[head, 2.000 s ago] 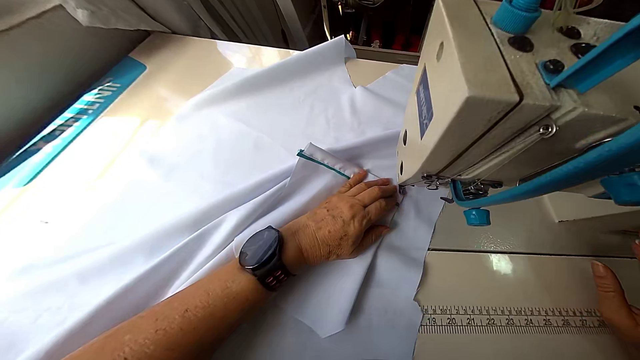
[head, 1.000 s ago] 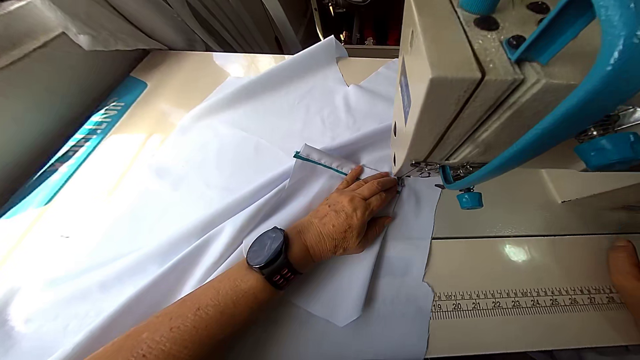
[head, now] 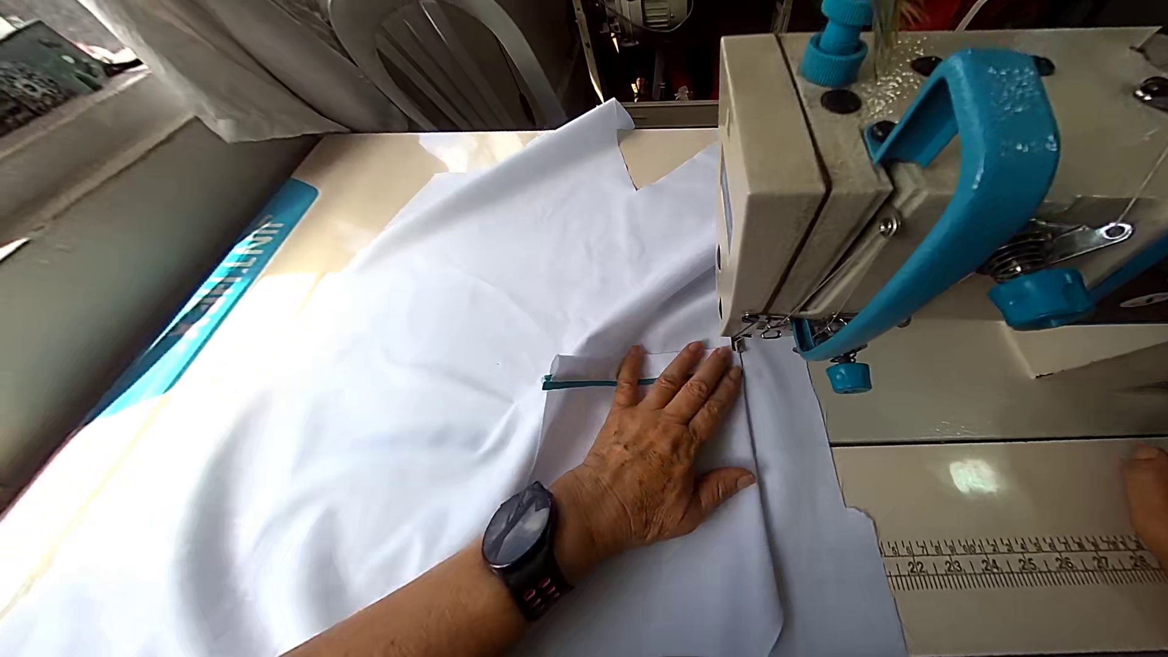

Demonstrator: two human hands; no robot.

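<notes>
White fabric (head: pixel 474 274) spreads over the sewing machine table, with a smaller white piece (head: pixel 584 429) lying on it. A dark teal strip (head: pixel 584 384) runs along that piece near its top edge, partly under my fingers. My left hand (head: pixel 666 438), a watch on its wrist, presses flat on the piece with its fingers spread a little, the fingertips just left of the presser foot (head: pixel 737 344). The foot rests at a long folded edge of the cloth. Only the edge of my right hand (head: pixel 1148 502) shows at the right border, by the table surface; its fingers are mostly cut off.
The sewing machine head (head: pixel 776 182), with its blue guard (head: pixel 967 201), stands over the right side. A printed ruler scale (head: pixel 1013 564) runs along the table at lower right. Behind the table are a plastic chair (head: pixel 465 64) and a grey curtain (head: pixel 228 64).
The small piece with the teal strip has turned, so the strip now lies nearly level. My left hand has turned with it, its fingers now pointing more away from me and flatter on the cloth.
</notes>
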